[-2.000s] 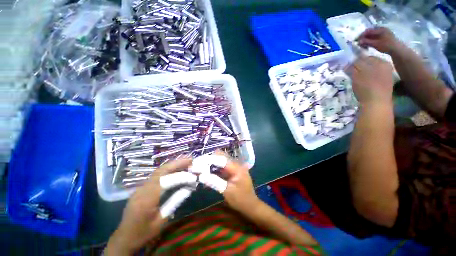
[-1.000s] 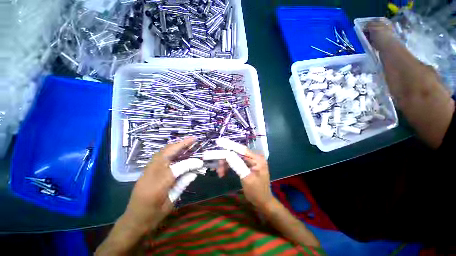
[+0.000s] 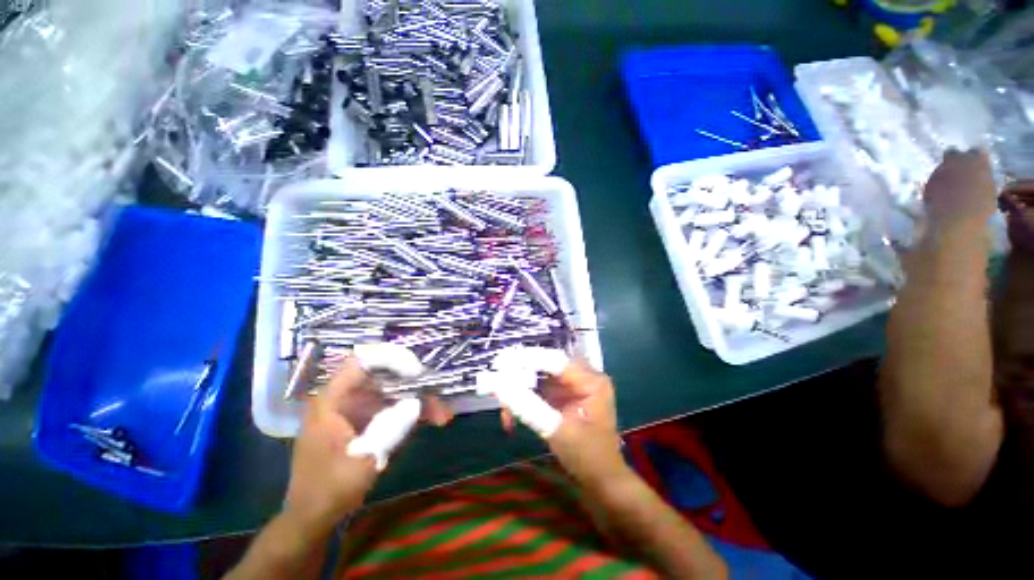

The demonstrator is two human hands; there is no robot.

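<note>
My left hand [image 3: 357, 419] and my right hand [image 3: 561, 408] are over the near edge of a white tray [image 3: 269, 340], with white finger cots on thumbs and fingers. The tray is heaped with slim silver metal tubes with thin rods [image 3: 391, 255]. My hands are a little apart. A thin silver line shows between them, but I cannot tell whether it is a held part or one in the tray. My left thumb and finger are parted around a small blurred silvery patch. My right fingertips are close together; what they hold is not clear.
A farther white tray [image 3: 544, 102] holds metal sleeves. Blue trays [image 3: 159, 306] stand left and at back right [image 3: 680, 91], with a few rods. Clear bags [image 3: 244, 68] lie behind left. At right, a neighbour's arm [image 3: 947, 340] reaches past a tray of white-bodied parts [image 3: 760, 244].
My hands have moved apart, and my left fingers have opened wider. The neighbour's hands have moved from the narrow white tray to the bag at right. The view has shifted.
</note>
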